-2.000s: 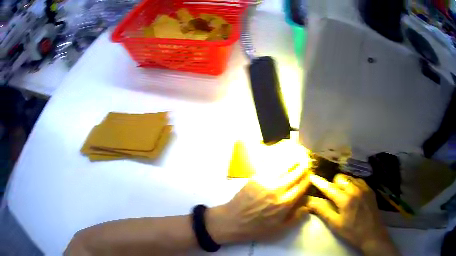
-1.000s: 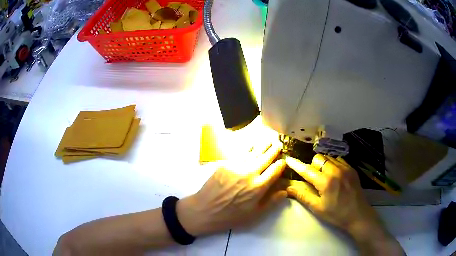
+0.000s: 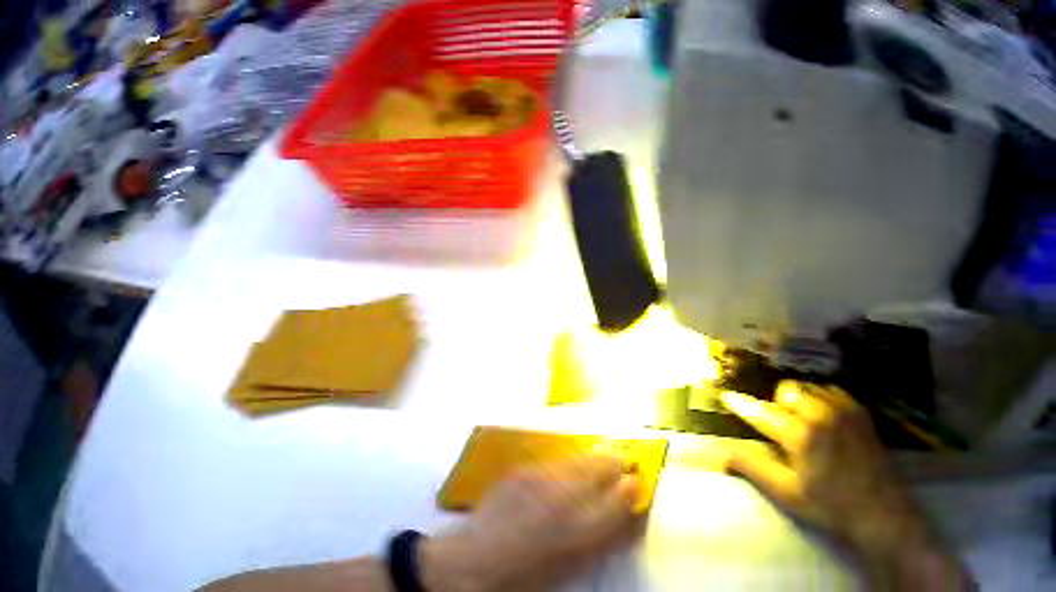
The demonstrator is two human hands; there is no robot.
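My left hand (image 3: 550, 515), motion-blurred, has its fingers over a flat mustard fabric piece (image 3: 477, 468) near the table's front. The piece shows on both sides of the fingers; whether they grip it is unclear. My right hand (image 3: 811, 457) is by the needle area (image 3: 732, 361), fingers and thumb apart, with no cloth visible between them. Glare hides the needle and what lies just left of it. Another mustard piece (image 3: 565, 372) shows partly in the glare. A mustard stack (image 3: 330, 350) lies at left.
The off-white machine head (image 3: 822, 197) stands at right. A black lamp (image 3: 614, 243) hangs left of it. A red basket (image 3: 440, 174) with mustard parts is at the back. A thin green-yellow tool (image 3: 926, 428) lies right of my right hand. The white table (image 3: 174, 428) has a curved left edge.
My left hand has moved away from the needle, left and toward me, onto a mustard piece now exposed. My right hand stays by the needle. The whole view has shifted.
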